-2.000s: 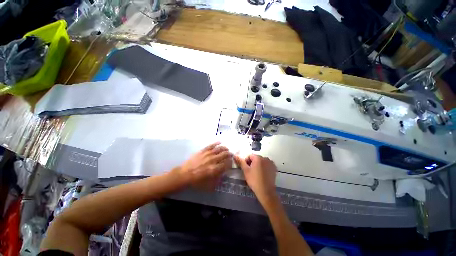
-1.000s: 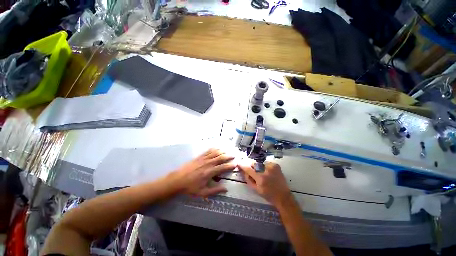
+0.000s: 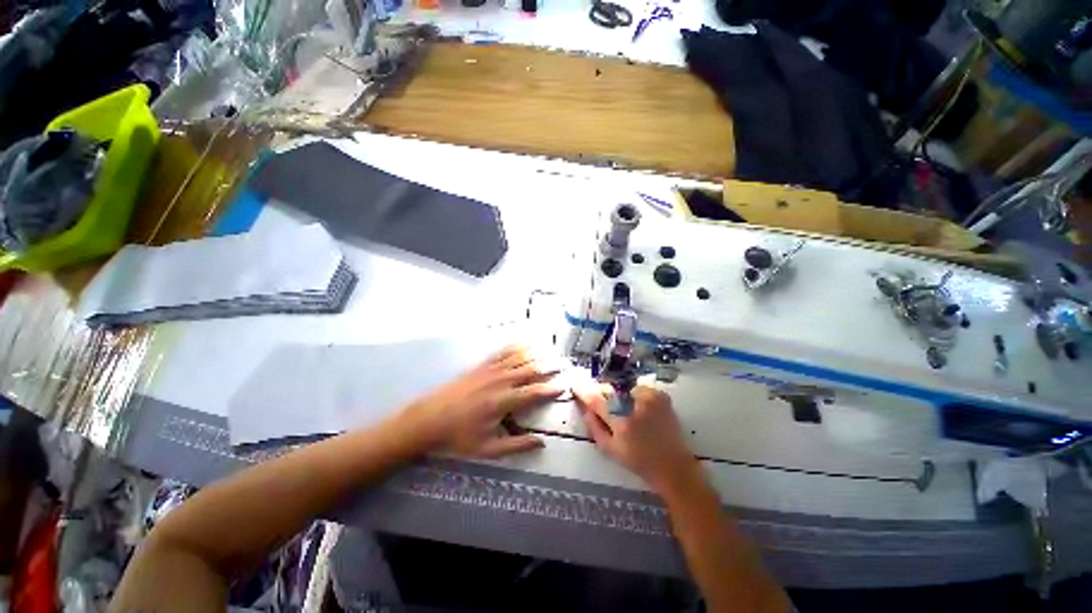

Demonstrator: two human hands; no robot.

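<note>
A light grey cut piece lies flat on the white table, its right end under my left hand. My left hand is spread flat on it, with the fingertips close to the presser foot. My right hand is at the presser foot of the white sewing machine, thumb and fingers bent near the piece's end. Whether the right fingers pinch the fabric is hidden. A layered stack of light grey pieces lies at the left. Dark grey pieces lie behind it.
A yellow-green basket with dark contents stands at the far left. A brown wooden board lies behind the table. Dark fabric and black-handled scissors lie at the back. The grey ruler-marked edge runs along the front.
Since the first frame my right hand has closed in around the presser foot, and my left hand has spread flatter with its thumb out. The whole view has also shifted slightly.
</note>
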